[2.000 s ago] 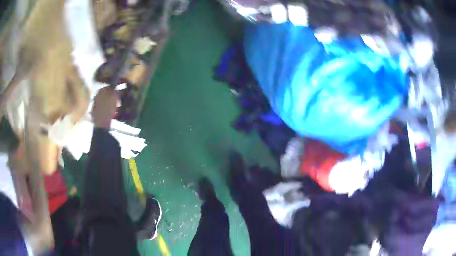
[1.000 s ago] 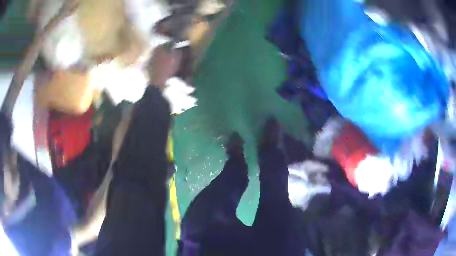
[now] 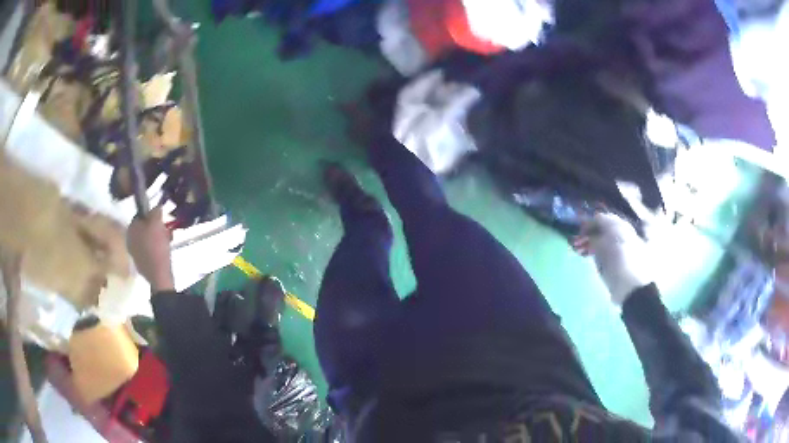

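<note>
My bare left hand [image 3: 149,247] is closed around the dark metal rail [image 3: 133,112] of the scrap cart at the left. Brown cardboard [image 3: 52,208] and white paper sheets [image 3: 203,251] are heaped on the cart, with the sheets close beside my hand. My right hand [image 3: 619,255], in a white glove, is held out at the right, near dark cloth. Its fingers are blurred, and I cannot tell whether it holds anything.
Green floor [image 3: 259,112] with yellow tape [image 3: 298,305] runs under my legs. A dark cloth heap [image 3: 562,112] and a white bundle [image 3: 435,121] lie right of my feet. A red boxy thing [image 3: 143,394] and a shiny black bag [image 3: 292,398] are at the lower left.
My gloved right hand has come into view at the right. The large blue bundle has left the picture, and the red and white things have shifted up. My left hand stays at the rail.
</note>
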